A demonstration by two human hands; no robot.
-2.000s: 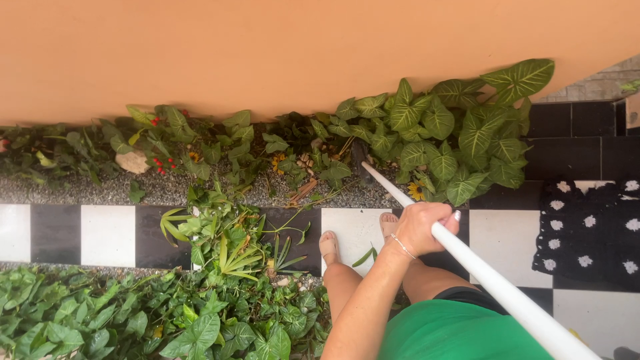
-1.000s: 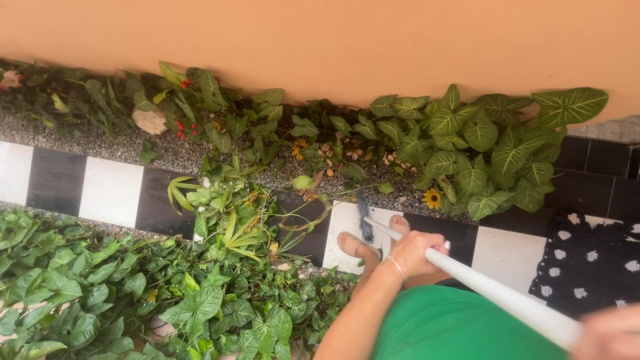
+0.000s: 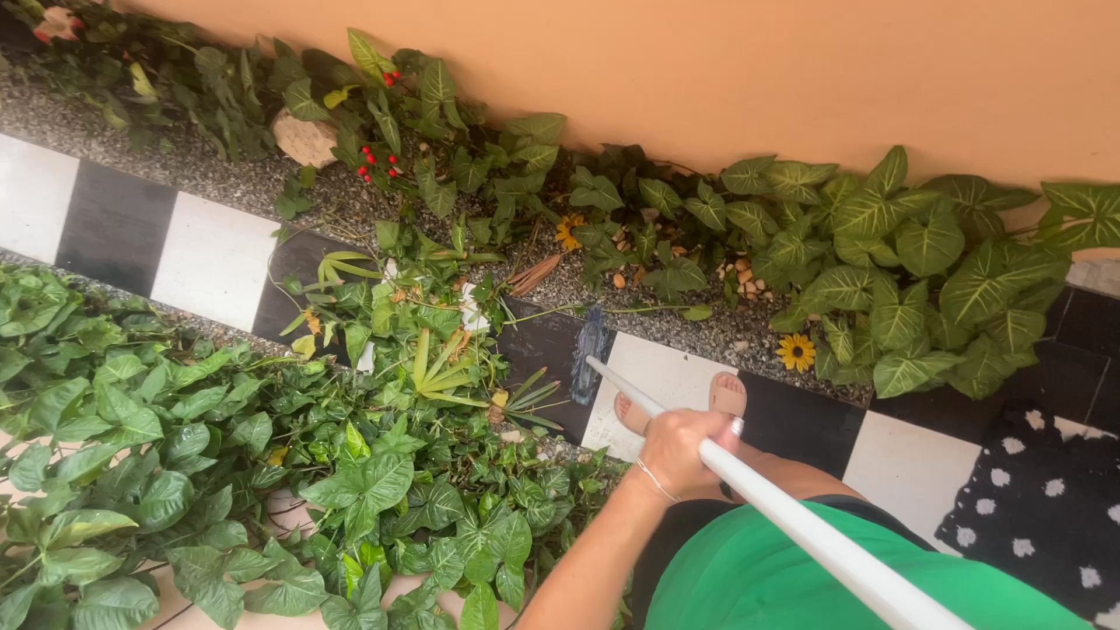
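My left hand (image 3: 687, 451), with a thin bracelet at the wrist, is closed round the white pole (image 3: 787, 507) of a broom. The pole slants from the lower right corner to the broom head (image 3: 591, 357), whose blue-grey bristles rest on a black tile just beyond my sandalled feet. Left of the bristles, a heap of cut vines and leaves (image 3: 429, 341) lies across the tiles, with some white scraps (image 3: 473, 308) and dry brown leaves (image 3: 534, 276) in and near it. My right hand is out of view.
Black and white tiles (image 3: 214, 254) form a path between a gravel strip (image 3: 219, 184) planted with vines along the orange wall (image 3: 787, 79) and leafy ground cover (image 3: 157, 437). A pale stone (image 3: 304, 140) sits on the gravel. A black mat with white spots (image 3: 1041, 516) lies at right.
The broom head has come from the planted strip by the wall onto the tiles, then left to the black tile beside the heap. My right hand, at the right edge a second ago, has left view.
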